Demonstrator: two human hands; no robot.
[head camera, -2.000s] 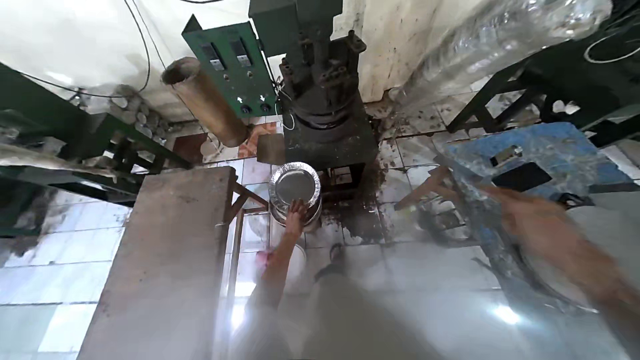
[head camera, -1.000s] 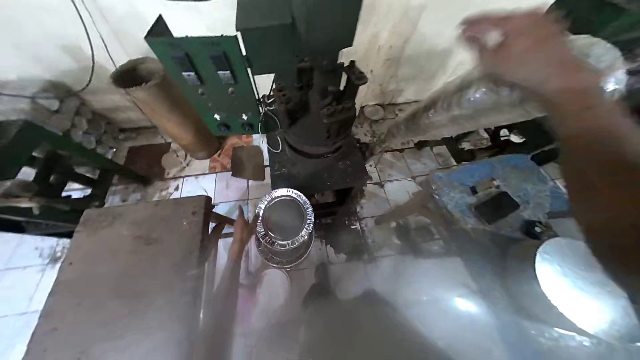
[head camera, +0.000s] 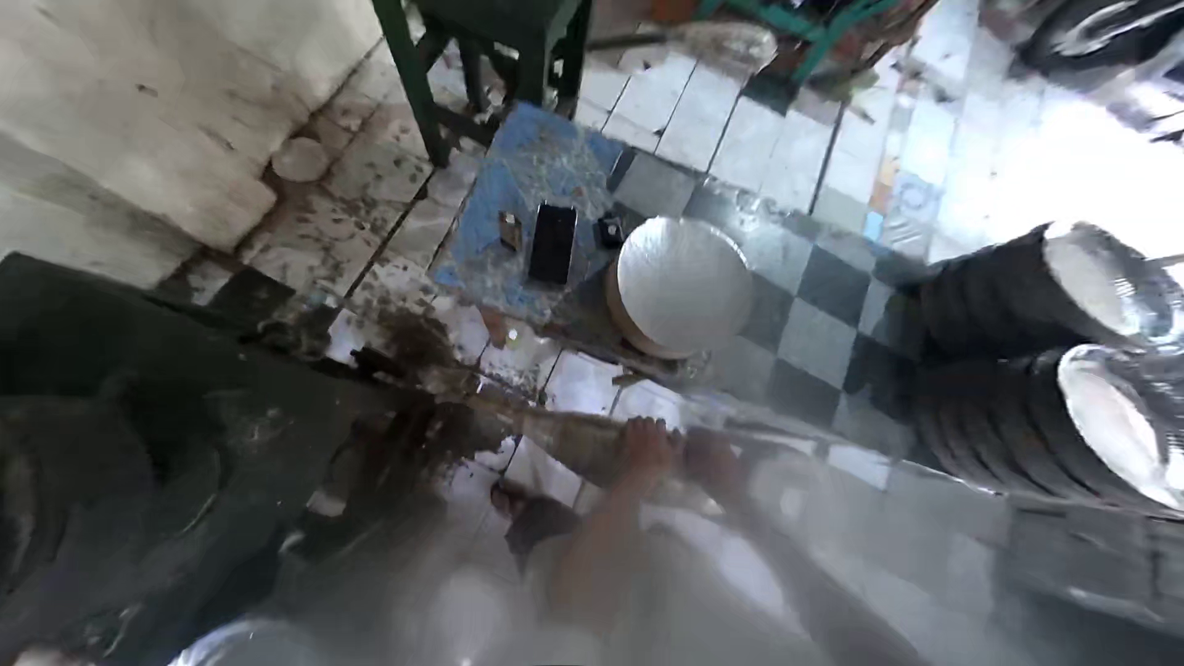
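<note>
My left hand (head camera: 647, 449) is at a worn wooden bar (head camera: 578, 439) below the checkered surface, with its fingers curled over the bar. Close beside it on the right, my right hand (head camera: 712, 458) is blurred at the same edge; its fingers and grip cannot be made out. Beyond both hands, a round stack of silvery discs (head camera: 684, 287) rests on the checkered surface. A dark phone (head camera: 552, 243), a small black object (head camera: 610, 231) and a small brownish piece (head camera: 510, 230) lie on or beside a worn blue sheet (head camera: 546, 148).
Two stacks of dark round pans with shiny rims (head camera: 1101, 416) stand at the right. A dark green machine base (head camera: 185, 416) fills the left. A green stand (head camera: 504, 37) is at the top, on a dirty tiled floor (head camera: 370, 240). Part of a shiny round rim shows at the bottom left.
The view has swung far to the right. My left hand was beside a shiny round pan and my right hand was raised; now both are close together at the wooden bar.
</note>
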